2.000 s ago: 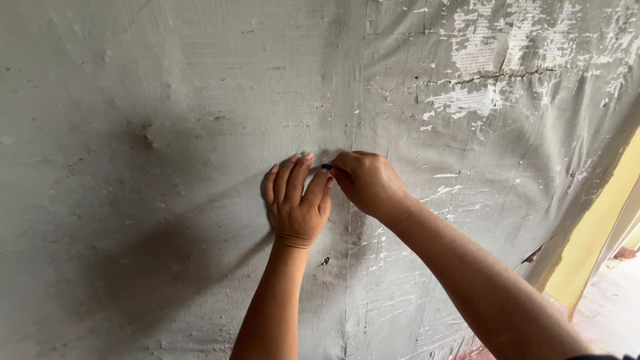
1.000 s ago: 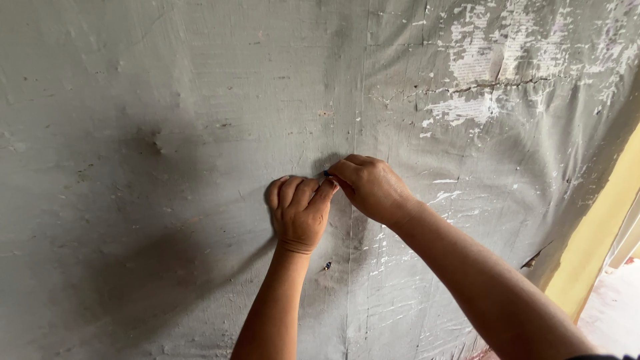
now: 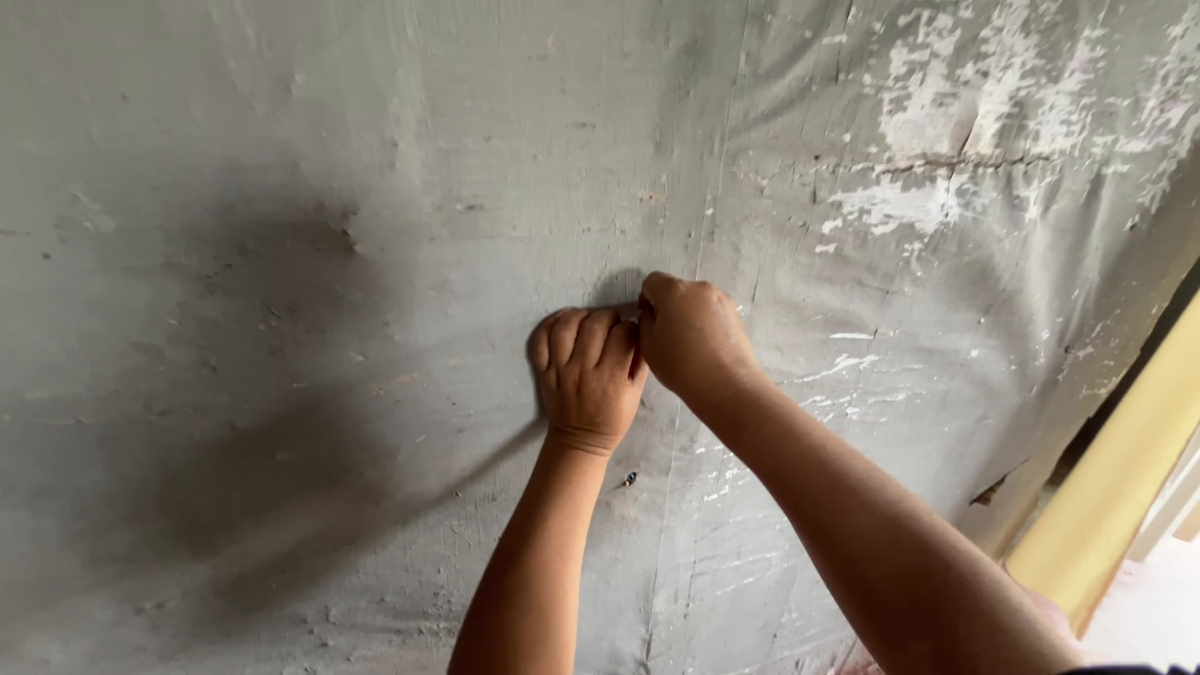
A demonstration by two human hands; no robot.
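Observation:
My left hand (image 3: 592,375) rests against a grey painted wall (image 3: 469,281), its fingers bent and close together; whether it grips anything is hidden. Touching it on the right is my right hand (image 3: 696,328), with fingers curled in against the wall surface. What lies between the fingertips of the two hands cannot be made out. A small dark hole or fixing (image 3: 630,479) shows in the wall below them. The wall's covering is wrinkled on the right, and a thin vertical seam line runs beside my right hand.
White patches of flaked paint (image 3: 923,202) and a horizontal crack (image 3: 994,161) mark the upper right. A torn flap (image 3: 989,489) sticks out near the wall's right edge. Beyond it stands a yellow frame or strip (image 3: 1097,506). A small rough bump (image 3: 349,230) is at the left.
The small dark blue thing seen at my right fingertips earlier no longer shows. My left hand's fingers, straighter two seconds ago, are now bent, and my right hand has turned more over its fingertips.

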